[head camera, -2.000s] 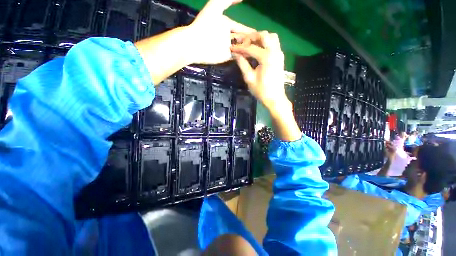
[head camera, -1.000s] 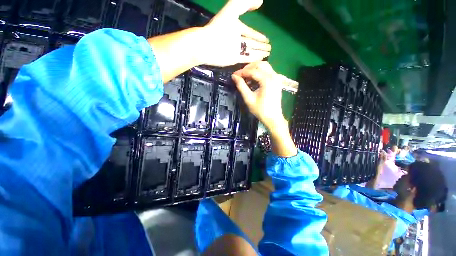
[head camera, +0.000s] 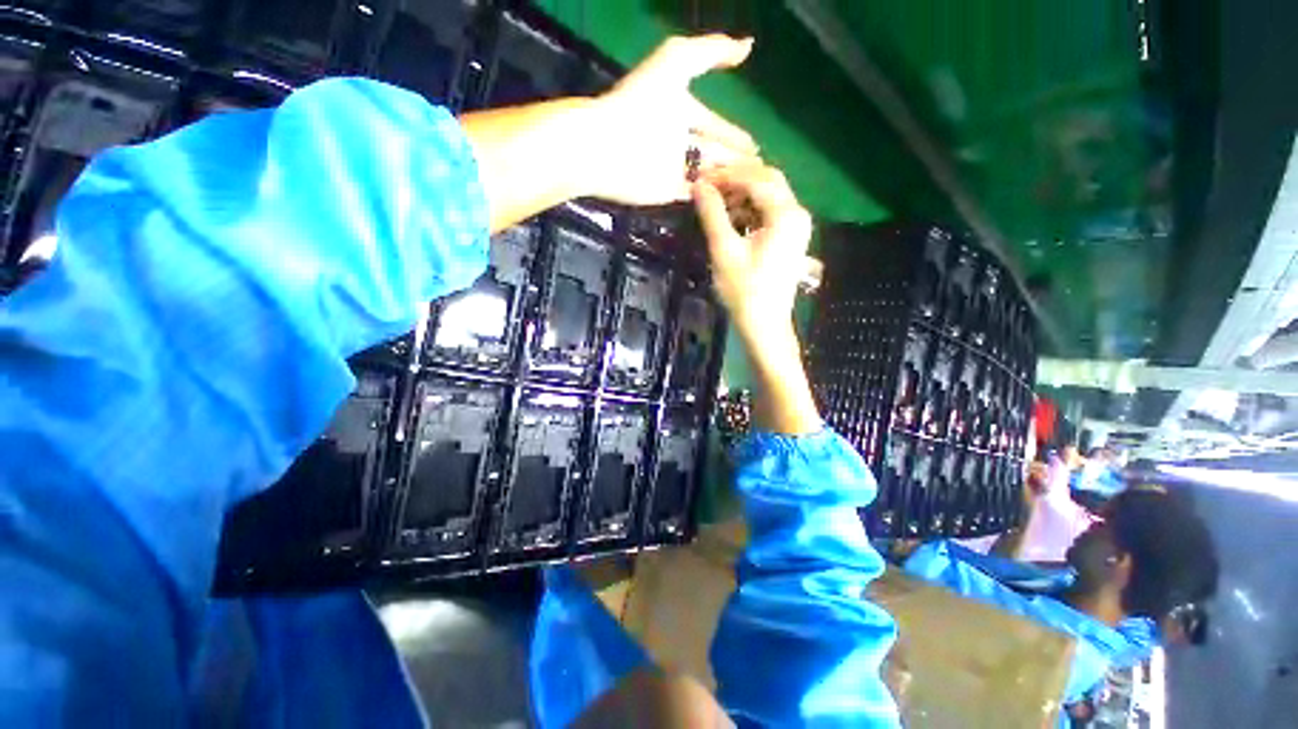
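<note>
My left hand (head camera: 648, 143) is held palm up over the black blister tray (head camera: 520, 382), fingers to the right. A small cluster of dark components (head camera: 693, 161) lies on its fingers, partly hidden. My right hand (head camera: 757, 235) has its thumb and finger pinched at the edge of that cluster. Whether a part is between its fingertips is too small to tell. The tray's rectangular pockets hold flat black-grey pieces or moulded shapes. My left sleeve hides some pockets.
A stack of black trays (head camera: 925, 385) stands right of my right forearm. A dark glittering heap (head camera: 733, 413) lies on the green surface (head camera: 840, 185) between tray and stack. A brown carton (head camera: 982, 648) is below. A person in blue (head camera: 1125, 563) sits at far right.
My right hand has moved up to the cluster in my left palm, after being just below and apart a second ago. The view has shifted, so stack and carton appear further left.
</note>
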